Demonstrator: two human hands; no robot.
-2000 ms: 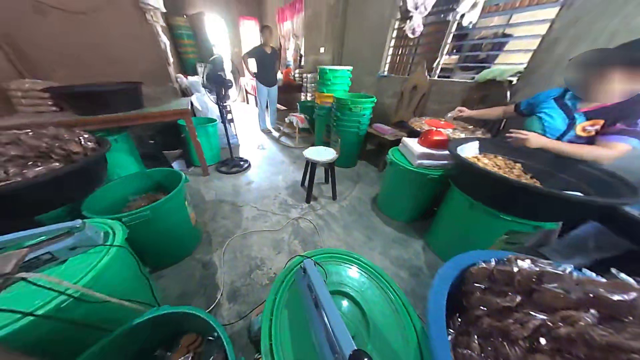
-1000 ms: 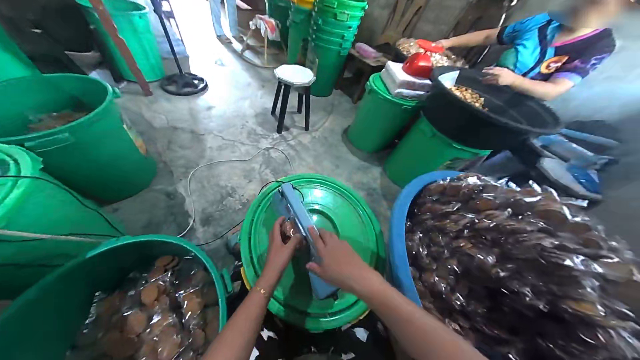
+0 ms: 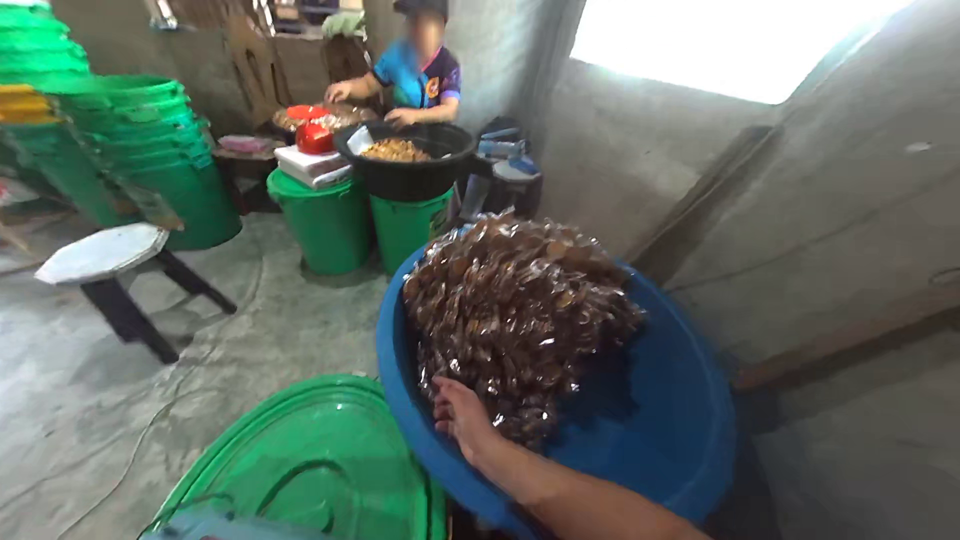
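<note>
My right hand (image 3: 466,421) reaches over the near left rim of a large blue plastic tub (image 3: 675,420), its fingers at the edge of a heap of clear plastic packets with brown round pieces (image 3: 517,315). Whether the fingers grip a packet cannot be told. The heap fills the tub's left and far part. Left of the tub is a green lidded bucket (image 3: 322,457). Part of a blue-grey device (image 3: 240,527), blurred, lies on its lid at the bottom edge. My left hand is not in view.
A white-topped stool (image 3: 105,251) stands at the left, with stacked green buckets (image 3: 161,150) behind. A co-worker sits at a black basin (image 3: 409,176) on a green bucket. Beside it are a red bowl (image 3: 315,139) and a white box (image 3: 311,166). A cord (image 3: 142,442) crosses the floor.
The view has swung far to the right. My right hand has left the blue-grey device on the green lid and is now at the packets in the blue tub. My left hand has gone out of view.
</note>
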